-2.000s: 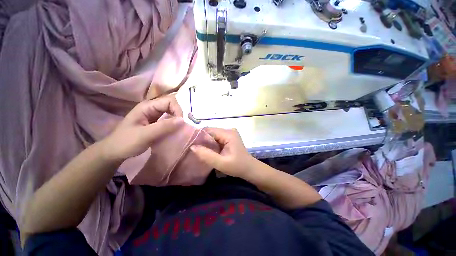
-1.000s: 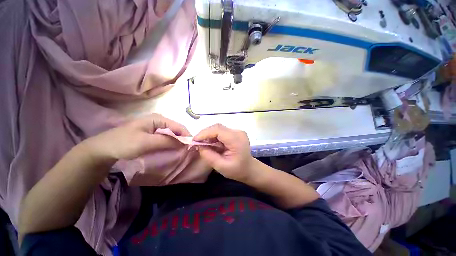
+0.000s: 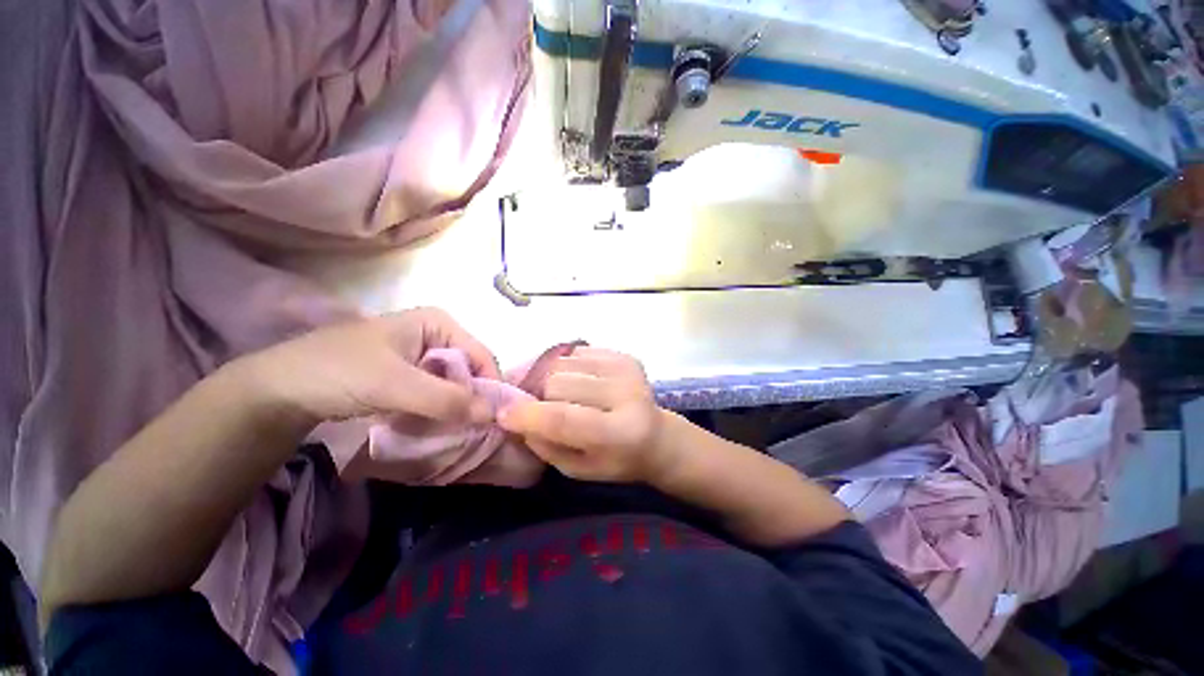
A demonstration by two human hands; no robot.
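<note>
A dusty-pink garment piece (image 3: 449, 449) is bunched between my two bare hands, low in front of my body at the table's near edge. My left hand (image 3: 383, 370) pinches a folded part of it. My right hand (image 3: 588, 416) is closed on the cloth beside it, thumb and finger pinching near the left fingertips. Some cloth also shows above the right hand's fingers. The presser foot and needle area (image 3: 621, 211) of the sewing machine lies above and to the right of my hands, with no cloth under it.
The white JACK machine head (image 3: 871, 106) spans the upper right, over its bright bed (image 3: 739, 324). A large pink fabric bundle (image 3: 264, 172) drapes along the left. A smaller pink pile (image 3: 977, 502) with white parts lies below the table edge at right.
The flat folded edge from before is now gathered into a bunch between my fingers. My right hand's fingers have curled in further. The machine appears slightly shifted right and up in the view.
</note>
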